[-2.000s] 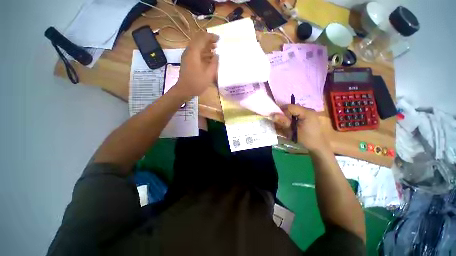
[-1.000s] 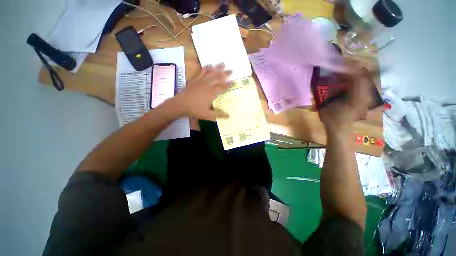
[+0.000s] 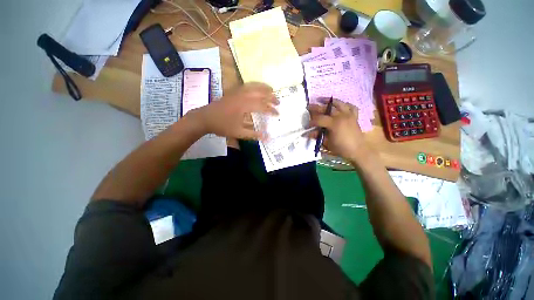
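A form pad [image 3: 293,142] lies at the desk's front edge, its white sheet lowest and a yellow sheet [image 3: 264,47] folded up toward the back. My left hand [image 3: 240,112] rests over the pad's left side, fingers spread. My right hand [image 3: 339,126] is at the pad's right edge, with a dark pen [image 3: 324,126] held between the fingers. Pink order slips [image 3: 345,70] lie fanned out just beyond my right hand.
A lit smartphone [image 3: 196,91] lies on a printed list [image 3: 157,105], with a black handset [image 3: 161,50] above. A red calculator [image 3: 408,105] is at right. Cup [image 3: 386,29] and glass jar [image 3: 436,38] stand behind. Film-wrapped garments [image 3: 497,252] are at lower right.
My right hand has come back from over the calculator to the pad. A pink slip that was blurred in motion now lies with the others. The yellow sheet is turned up, showing a white one.
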